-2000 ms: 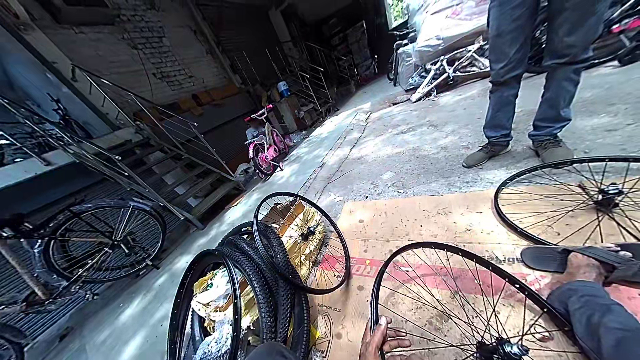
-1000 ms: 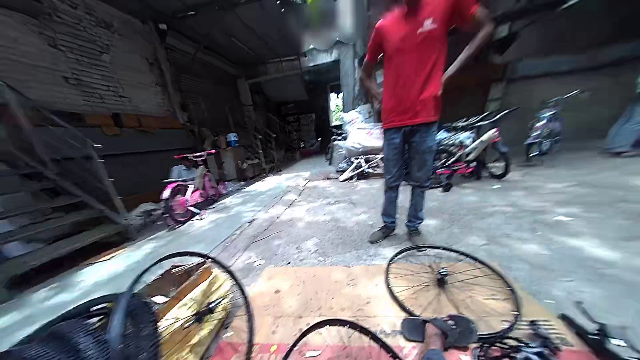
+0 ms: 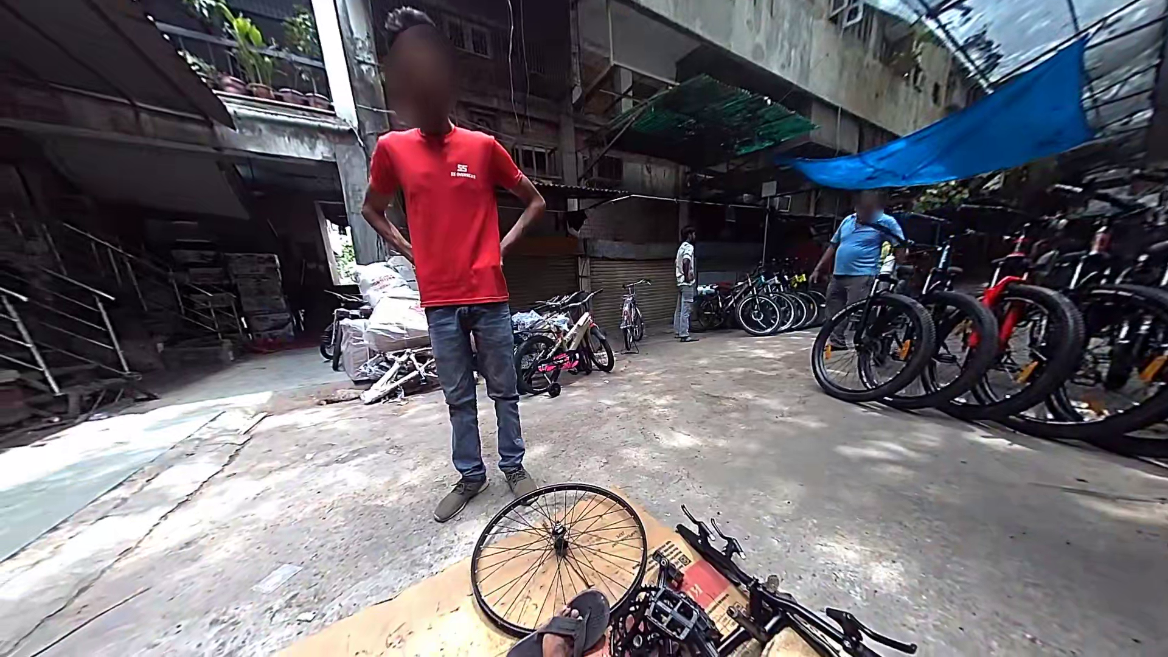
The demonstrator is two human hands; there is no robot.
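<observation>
Neither of my hands is in view. A black bicycle wheel rim with spokes [image 3: 559, 558] lies on a flat cardboard sheet [image 3: 411, 613]. My sandalled foot [image 3: 584, 620] overlaps the rim's lower edge. Right beside the foot is a cluster of black bicycle parts with a pedal [image 3: 675, 613]. Black handlebars with brake levers [image 3: 776, 598] lie to the right of it, partly cut off by the bottom edge of the view.
A person in a red shirt [image 3: 456, 219] stands just behind the wheel. Parked bicycles [image 3: 871, 347] line the right side. White wrapped bundles [image 3: 392, 310] and a white frame [image 3: 401, 374] stand behind the person. Two more people are farther back.
The view has swung up and to the right. My hand, seen at a wheel rim two seconds ago, is out of view, as are that rim and the tyres.
</observation>
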